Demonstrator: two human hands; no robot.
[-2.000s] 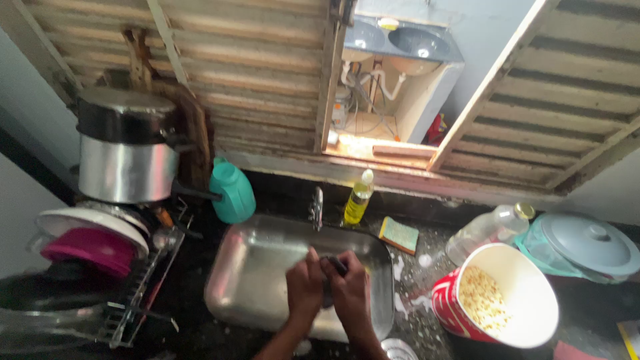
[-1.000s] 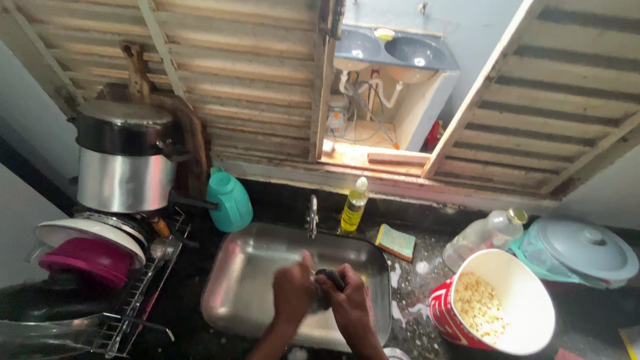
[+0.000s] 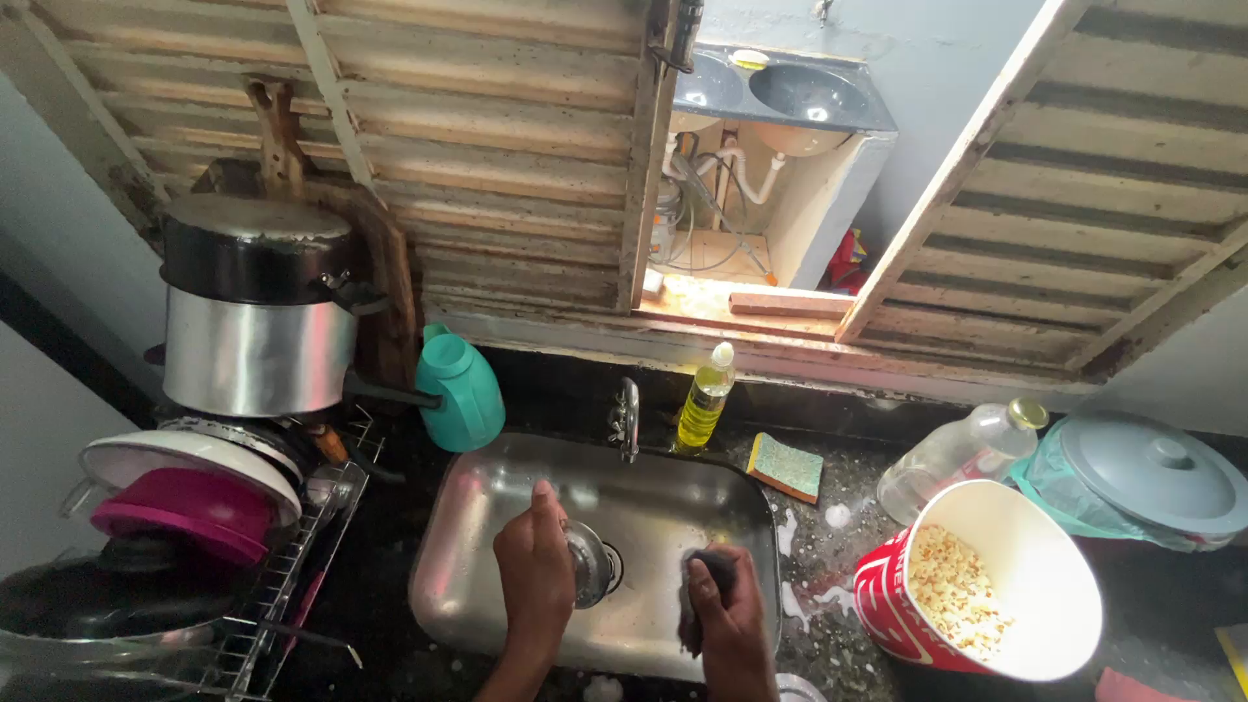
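Over the stainless steel sink (image 3: 487, 595), my left hand (image 3: 536, 565) grips a small round metal object (image 3: 588, 564), perhaps a lid or strainer, by its edge, thumb up. It hangs beside the drain. To its right, my right hand (image 3: 723, 604) is closed on a dark grey scouring pad or cloth (image 3: 704, 595). The two hands are apart. Behind the basin stands a metal tap (image 3: 627, 419), with a bottle of yellow dish soap (image 3: 705, 398) to its right. A green and yellow sponge (image 3: 786, 467) lies on the wet counter.
At left, a dish rack (image 3: 292, 585) holds a magenta bowl (image 3: 185, 512), with a large aluminium pot (image 3: 258, 356) behind. A teal jug (image 3: 460, 390) stands by the sink. At right are a popcorn bucket (image 3: 1043, 575), a glass bottle (image 3: 951, 463) and a grey-lidded bin (image 3: 1155, 473).
My hands were close together over the sink and are now apart, the left with the round metal object, the right with the dark pad.
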